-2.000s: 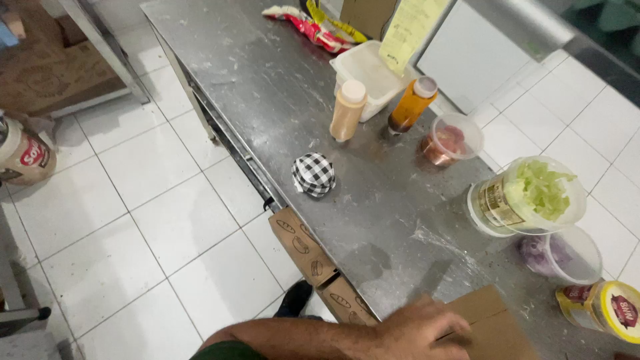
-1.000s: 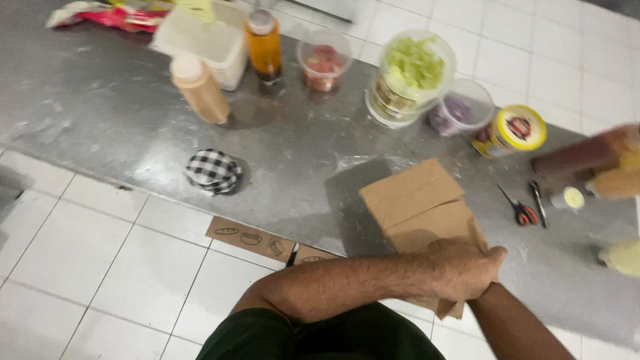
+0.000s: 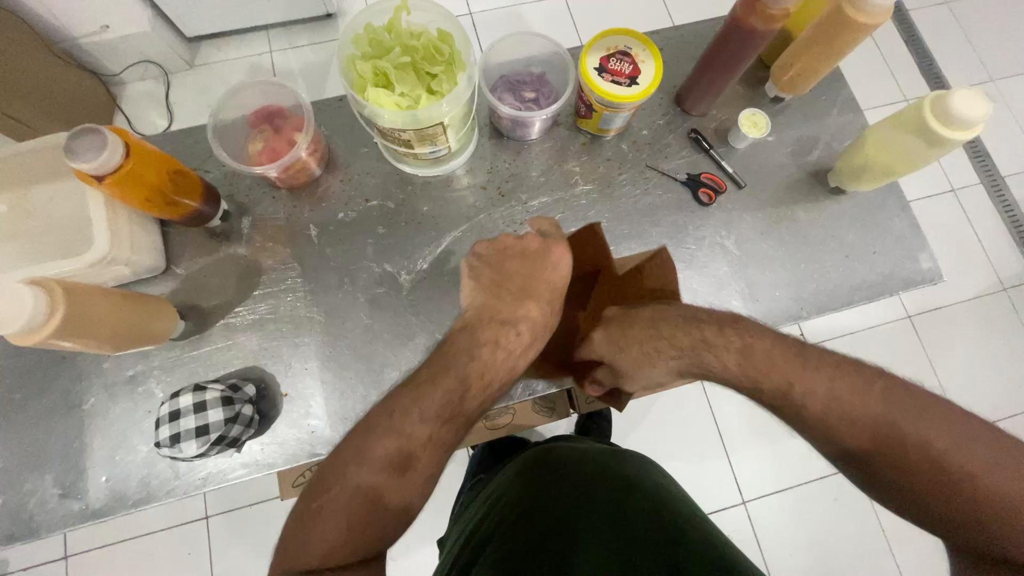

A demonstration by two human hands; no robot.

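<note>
A brown paper bag (image 3: 620, 276), its mouth spread apart, is between my hands near the front edge of the steel table. My left hand (image 3: 518, 272) grips its left side, the fingers curled and partly hidden. On the right, my right hand (image 3: 632, 348) reaches over the bag's near side; whether its fingers pinch the paper or lie inside the mouth cannot be told. To the left on the table sits a round bundle in black-and-white checked wrapping (image 3: 208, 418). Scissors with orange-and-black handles (image 3: 704, 187) and a black pen (image 3: 717, 158) lie beyond the bag.
Along the back stand a tub of tomato (image 3: 280, 144), a lettuce bucket (image 3: 420, 136), a purple onion tub (image 3: 524, 92) and a yellow-lidded tub (image 3: 614, 80). Squeeze bottles, including an orange one (image 3: 156, 180) and a pale green one (image 3: 904, 144), stand at both sides. A small cup (image 3: 750, 128) is nearby.
The brown paper, lying flat one second ago, now stands up as a bag with a spread mouth. My hands, crossed over it before, are now apart on its two sides. The view has shifted right.
</note>
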